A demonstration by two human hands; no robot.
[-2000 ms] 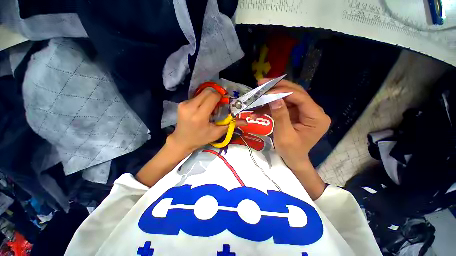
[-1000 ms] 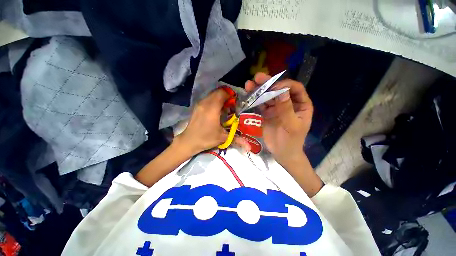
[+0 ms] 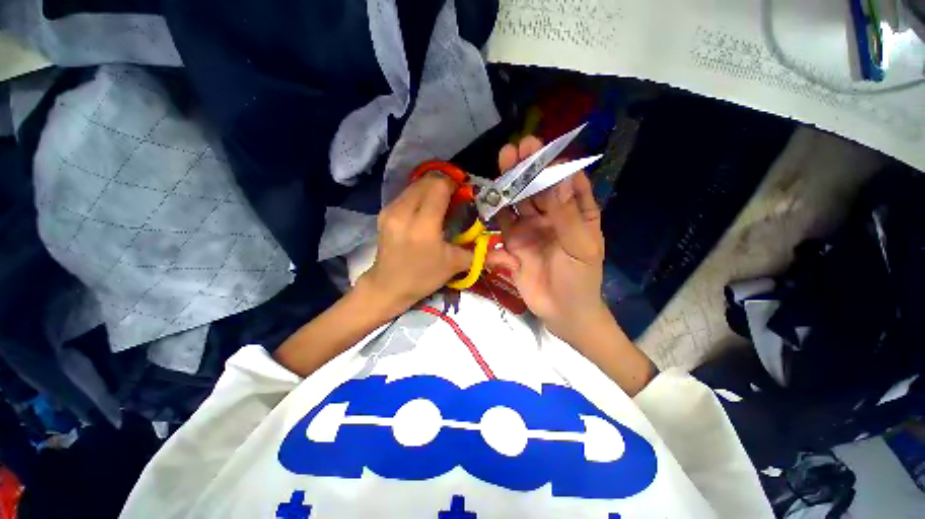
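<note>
A pair of scissors with silver blades, one red-orange loop and one yellow loop is held in front of my chest. The blades are apart and point up and right. My left hand has its fingers in the handle loops. My right hand is behind and below the blades, palm up, with its fingers spread and curled a little. No thing shows clearly in it; a tiny thread or scrap there cannot be made out. A white shirt with a blue print is worn below the hands.
Dark cloth hangs over the table edge at the upper left, with a grey quilted piece at left. The pale table curves across the top. A dark fabric pile lies at right. Red cloth shows beyond the hands.
My right hand has moved left and its fingers have opened from the earlier pinch near the blade tips. The scissors have shifted slightly up and right, still open in my left hand.
</note>
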